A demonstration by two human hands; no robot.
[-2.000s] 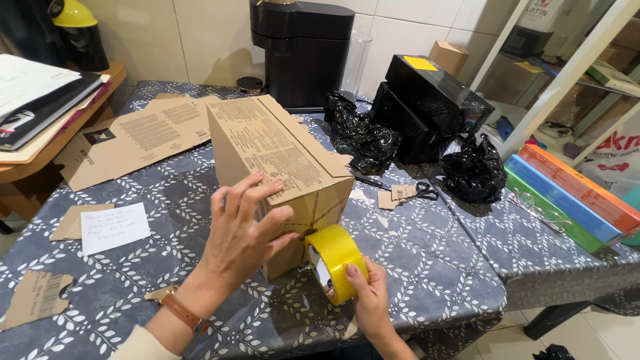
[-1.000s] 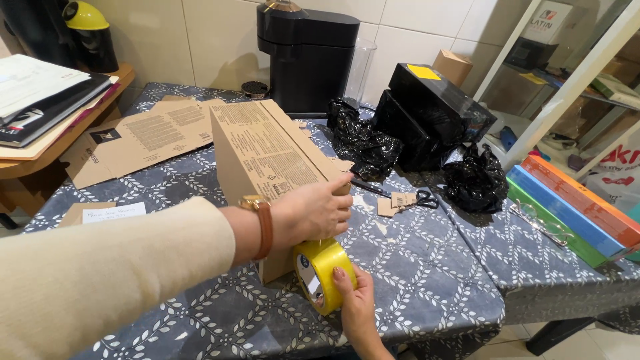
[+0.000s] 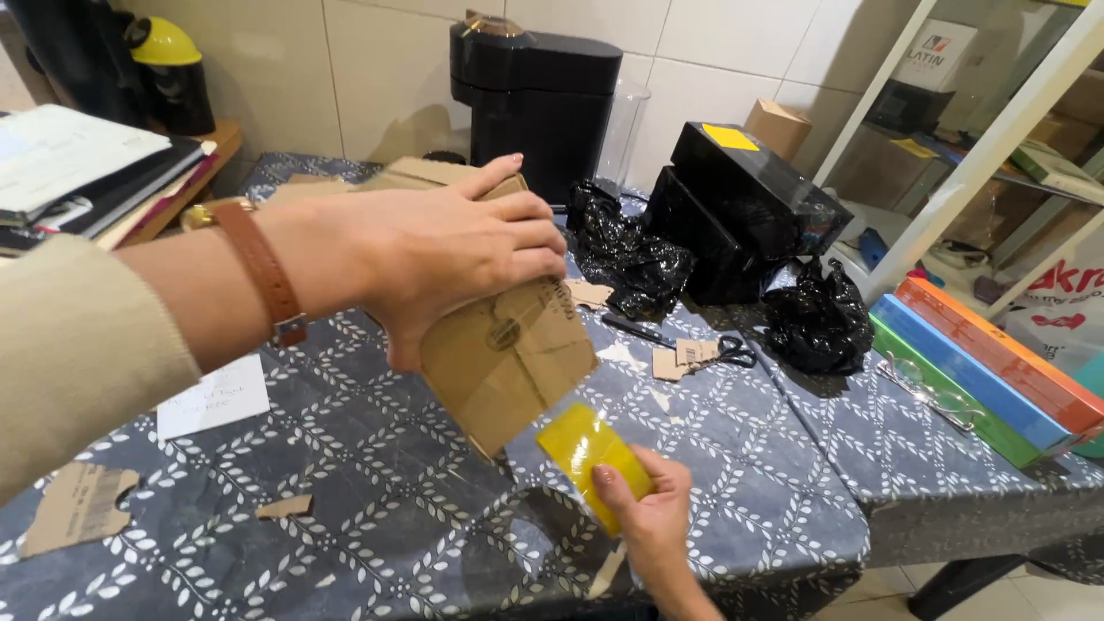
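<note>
A brown cardboard box (image 3: 509,371) is tilted on the patterned tablecloth, its end face turned toward me. My left hand (image 3: 457,250) lies across the box with the fingers over its far side and the thumb at its near edge, gripping it. My right hand (image 3: 647,509) holds a yellow roll of packing tape (image 3: 595,466) just below the box's lower right corner. Whether a strip of tape runs from the roll to the box is hard to tell. The box's far part is mostly hidden behind my left hand and forearm.
Black scissors (image 3: 737,352) and cardboard scraps (image 3: 681,358) lie right of the box. Behind stand a black coffee machine (image 3: 539,103), black boxes (image 3: 750,198) and crumpled black plastic (image 3: 625,259). Eyeglasses (image 3: 931,392) lie beside coloured boxes (image 3: 992,362). A handwritten note (image 3: 216,401) is at left.
The box has been tilted and turned, so its end face now shows. My left hand has moved from the box's near end to across it. The tape roll has come away from the box's side.
</note>
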